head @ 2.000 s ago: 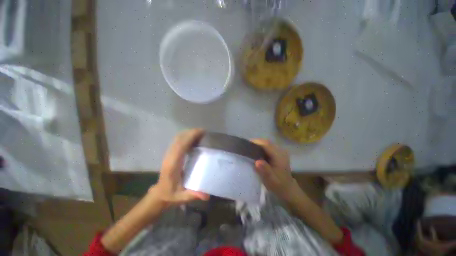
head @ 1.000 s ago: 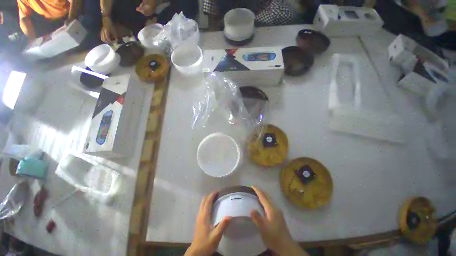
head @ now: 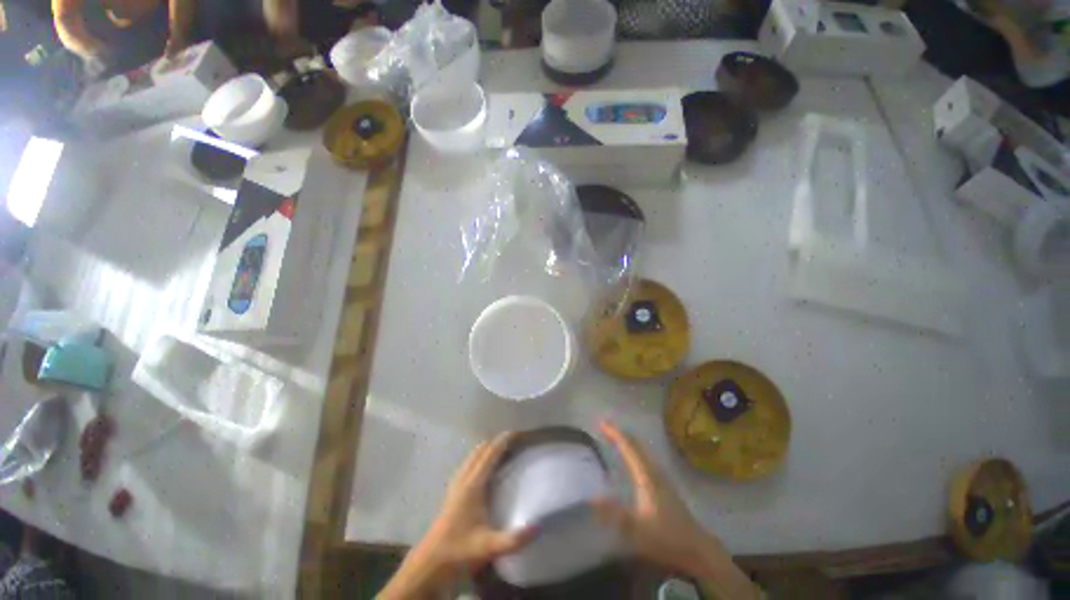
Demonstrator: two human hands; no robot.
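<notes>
My left hand (head: 472,516) and my right hand (head: 657,516) hold a white-and-brown housing (head: 549,510) between them at the front edge of the table. Its white body faces up, and a dark brown band shows at its far rim. My right fingers look blurred. A white cup (head: 521,348) stands just beyond my hands. Two gold base shells (head: 637,331) (head: 729,420), each with a black square fan, lie to its right. Another gold shell (head: 990,509) sits at the right front edge.
A crumpled clear bag (head: 516,223) lies over a dark cover beyond the cup. Dash cam boxes (head: 587,135) (head: 261,240) stand at the back and left. White packing frames (head: 835,188) (head: 209,384) lie on both sides. People's arms show at the far edge.
The housing has tilted in my hands, showing more of its white face. My right fingers have spread. The view has shifted slightly, moving the table items in the picture.
</notes>
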